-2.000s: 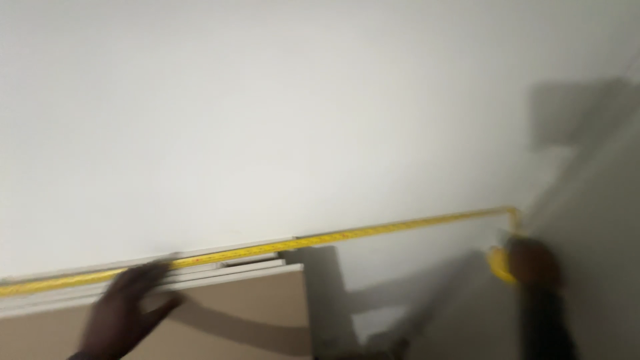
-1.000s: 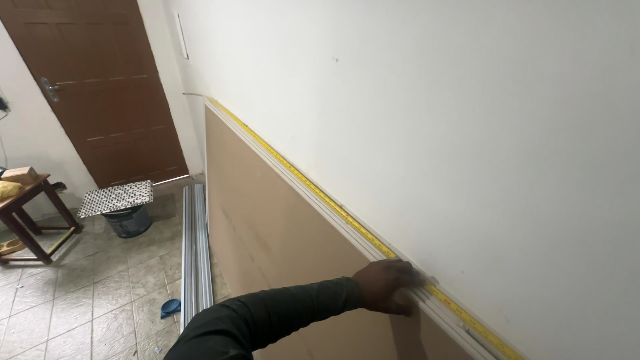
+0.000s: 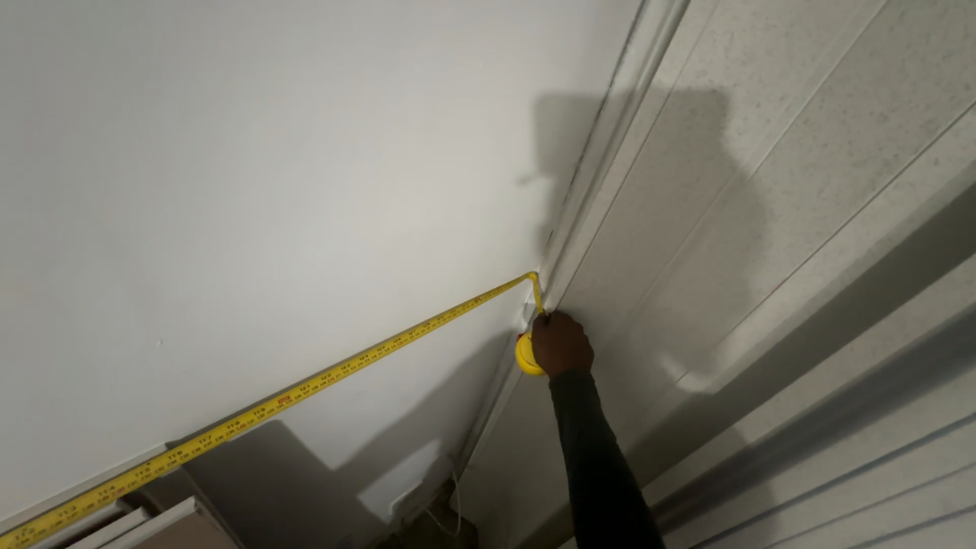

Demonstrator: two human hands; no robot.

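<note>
My right hand (image 3: 563, 345) is closed on the yellow case of a tape measure (image 3: 528, 357), at the corner where the white wall meets the pale panelled surface. The extended yellow blade (image 3: 366, 354) runs along the white wall from the lower left and bends sharply at the corner, then drops to the hand. At the lower left the blade passes over the top edges of stacked boards (image 3: 145, 526). My left hand is out of view.
The white wall (image 3: 267, 191) fills the left side. A panelled surface with long grooves (image 3: 762, 191) slopes along the right. A thin white cable (image 3: 458, 507) hangs near a dark object low in the corner.
The view has swung from the boards and brown door to the wall corner. The left hand, on the boards' top edge two seconds ago, is no longer seen.
</note>
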